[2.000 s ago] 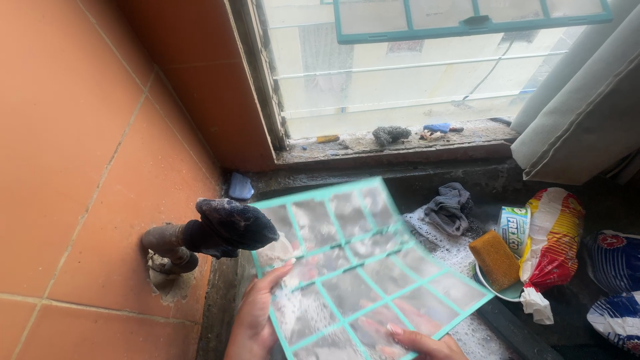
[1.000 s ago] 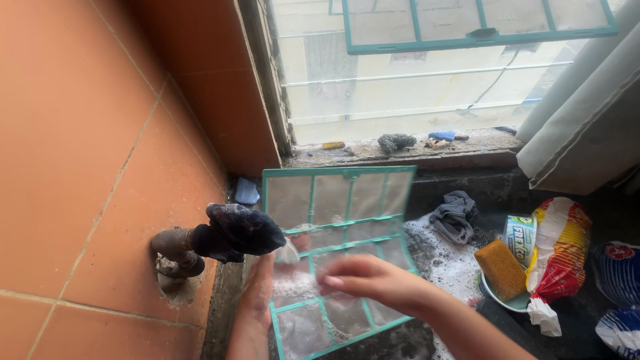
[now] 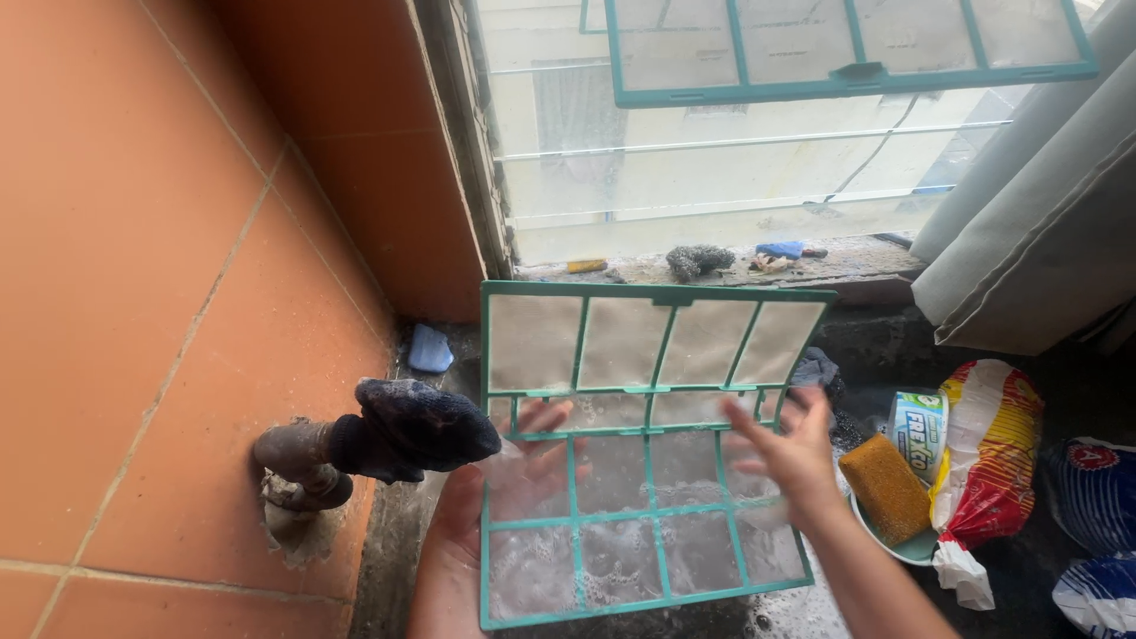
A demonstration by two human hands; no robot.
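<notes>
A mesh air filter with a teal plastic frame [image 3: 652, 513] is tilted below the window, bent across its middle, with suds on its lower panels. My left hand [image 3: 484, 497] supports it from behind at the left edge, fingers showing through the mesh. At the right edge is my right hand [image 3: 794, 448], blurred, fingers spread; whether it touches the frame I cannot tell. Water runs onto the filter's left side from a pipe outlet wrapped in dark cloth [image 3: 426, 426]. A second teal-framed mesh filter [image 3: 799, 53] stands up against the window.
Orange tiles [image 3: 177, 266] cover the left wall. A blue soap piece [image 3: 430, 349] lies in the corner. On the sill sits a scouring pad [image 3: 699, 261]. At right are a sponge [image 3: 886, 488], a labelled tub [image 3: 919, 430], plastic bags [image 3: 990, 444], a grey cloth [image 3: 815, 368] and a curtain [image 3: 1021, 213].
My right hand has moved from over the filter's middle to its right edge. Two seconds ago the filter was slanted and both hands were at its lower part.
</notes>
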